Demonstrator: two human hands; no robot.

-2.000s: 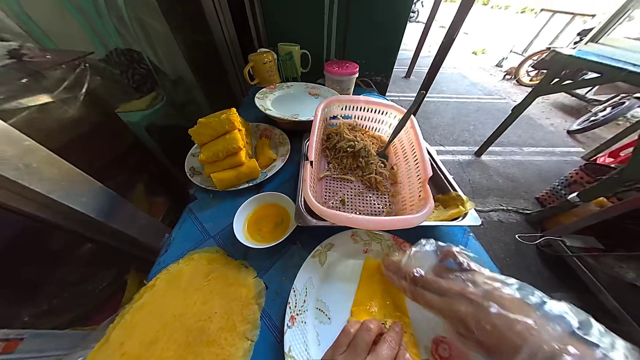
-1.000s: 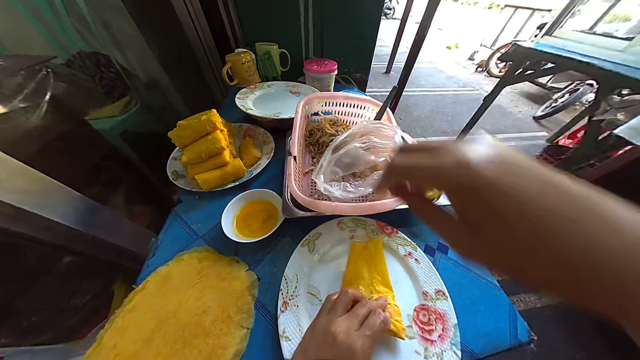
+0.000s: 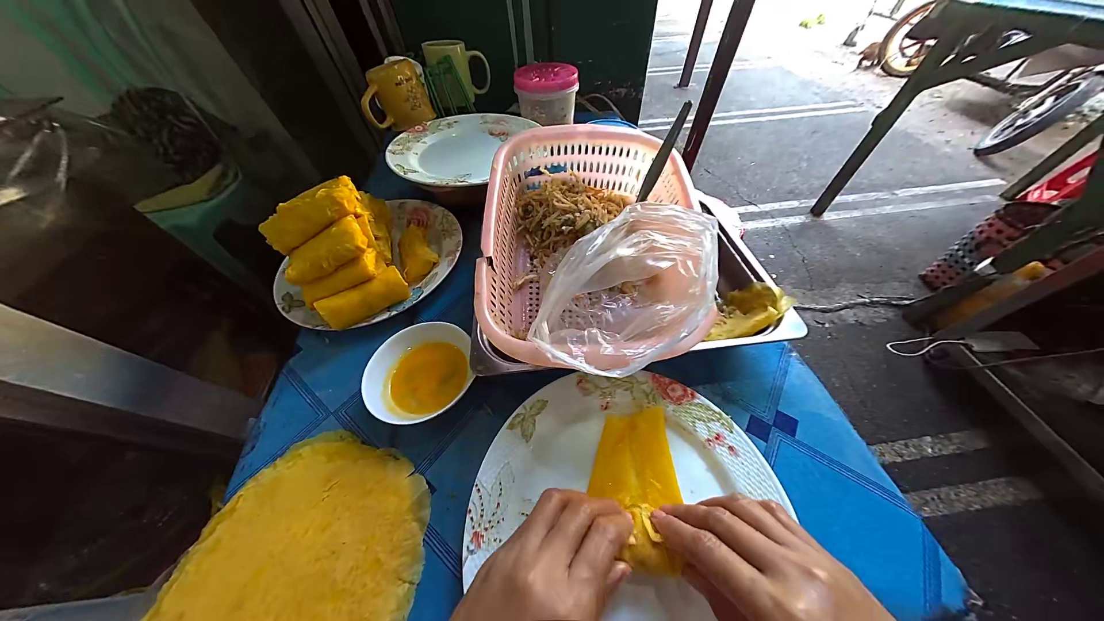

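Observation:
On a floral plate point(image 3: 535, 440) lies a yellow wrapper point(image 3: 636, 453), its sides folded in and its near end partly rolled. My left hand point(image 3: 556, 552) grips the left side of the rolled end, and my right hand point(image 3: 750, 552) grips its right side; both are bare. Behind the plate, a clear plastic bag point(image 3: 634, 285) drapes over the front of a pink basket point(image 3: 509, 332) with shredded filling point(image 3: 565, 216) in it. A white bowl of beaten egg point(image 3: 427, 377) is left of the basket. Flat yellow wrappers point(image 3: 310, 526) lie at the lower left.
Finished yellow rolls point(image 3: 328, 250) are stacked on a plate point(image 3: 440, 259) at the left. Another plate point(image 3: 461, 148), two mugs point(image 3: 401, 93) and a pink-lidded container point(image 3: 547, 93) stand at the back. A metal tray point(image 3: 768, 332) lies beneath the basket; a dark utensil handle point(image 3: 664, 151) leans in it.
The plastic bag that covered my right hand now lies on the basket, and that hand is bare. My right hand has come to the wrapper beside my left, and the wrapper's near end is rolled.

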